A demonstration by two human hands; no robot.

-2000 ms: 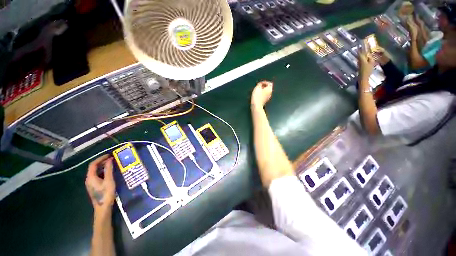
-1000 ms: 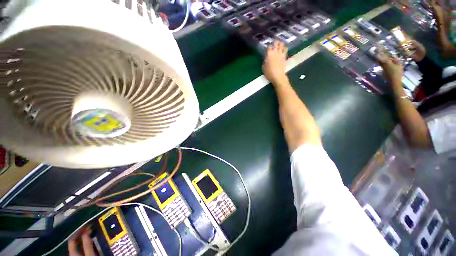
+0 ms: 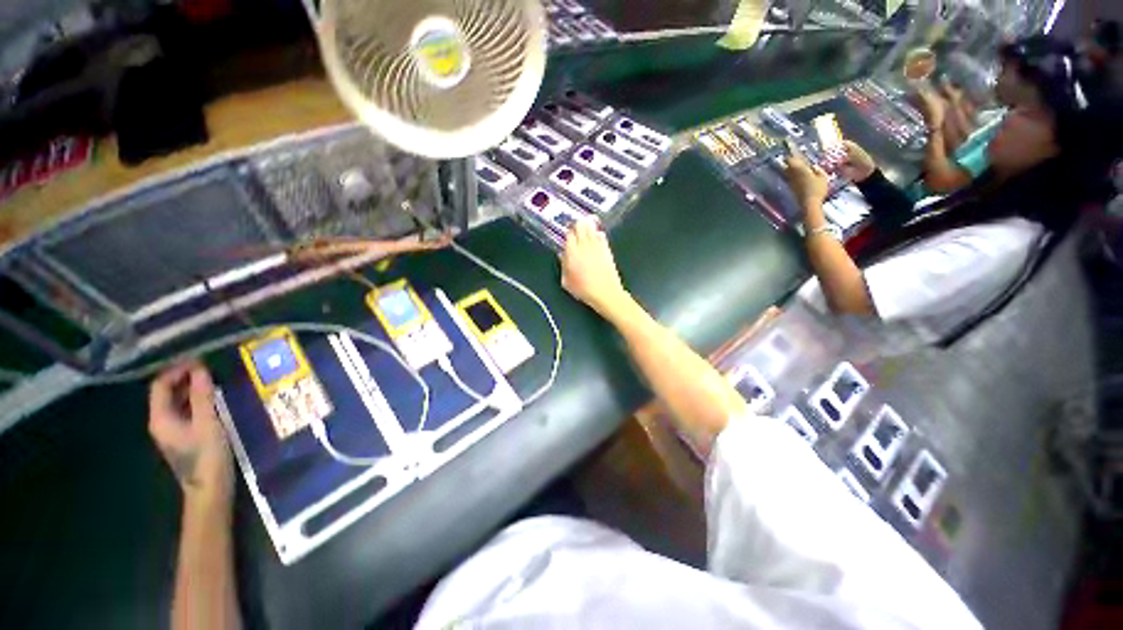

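A blister tray [image 3: 562,175] of phones, backs up, lies across the pale edge strip behind the bench. My right hand [image 3: 591,263] grips its near edge, fingertips partly hidden. My left hand [image 3: 187,425] is empty, fingers loosely curled and apart, at the left edge of the test fixture plate [image 3: 338,505]. A yellow-framed keypad phone [image 3: 287,382] with a lit screen lies on the left panel. Another lit keypad phone [image 3: 409,324] lies on the right panel. White cables [image 3: 464,384] run to their lower ends. A dark-screened keypad phone [image 3: 495,332] lies at the right edge.
A round fan [image 3: 437,62] stands behind the fixture beside a large grey instrument [image 3: 191,252]. Stacked trays with white phone backs [image 3: 879,441] are at lower right. A seated person [image 3: 973,265] works at another phone tray [image 3: 751,166] at right.
My right hand reached the tray beyond the edge strip, and the tray has come nearer with it. The view dipped toward the fan, then drew back. My left hand stays beside the fixture.
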